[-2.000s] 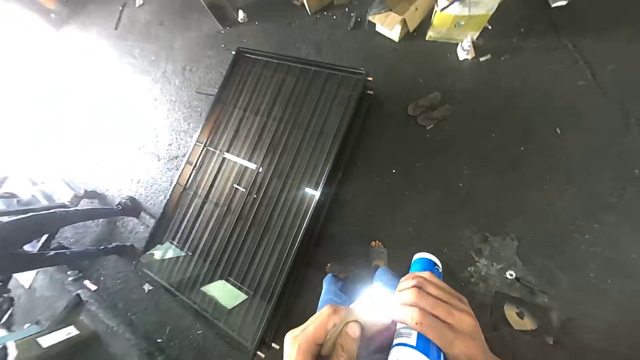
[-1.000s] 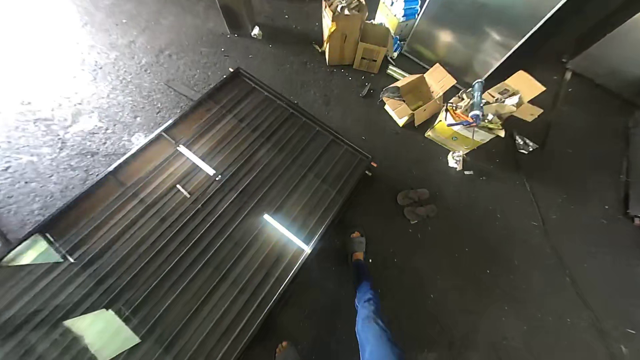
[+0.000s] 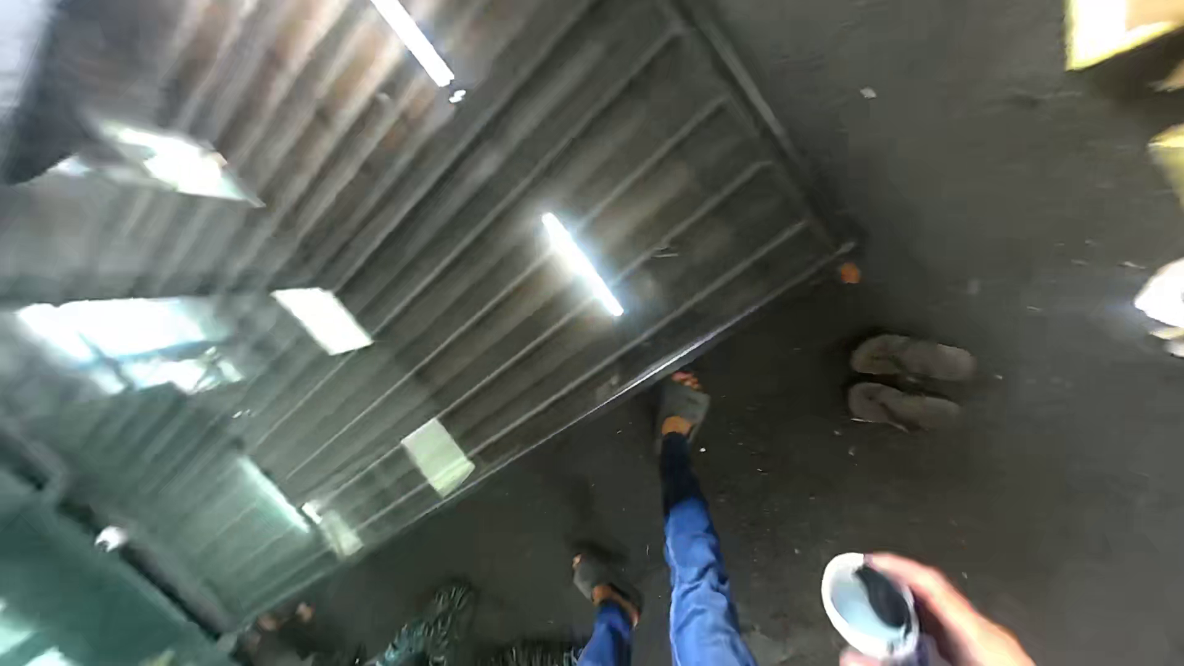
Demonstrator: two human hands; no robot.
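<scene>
My right hand [image 3: 957, 615] is wrapped around a cylindrical container [image 3: 869, 606] with a pale, round end and a dark patch on it, at the lower right. My left hand is out of view. Left of my legs lies a large, glossy glass-like panel [image 3: 518, 305] in a dark frame, over ribbed lines; bright light strips and pale patches show on its surface. My foot in a grey sandal [image 3: 683, 407] is close beside the panel's edge.
A pair of slippers [image 3: 911, 381] lies on the dark floor [image 3: 786, 499] to the right. Part of a yellow box [image 3: 1115, 28] shows at the upper right, with a white object [image 3: 1164, 301] below it. Tangled strands [image 3: 444, 620] lie near the bottom.
Both hands were in view two seconds ago, the right on a blue container; neither showed one second ago. Now the right hand is visible with a container. The view has shifted considerably.
</scene>
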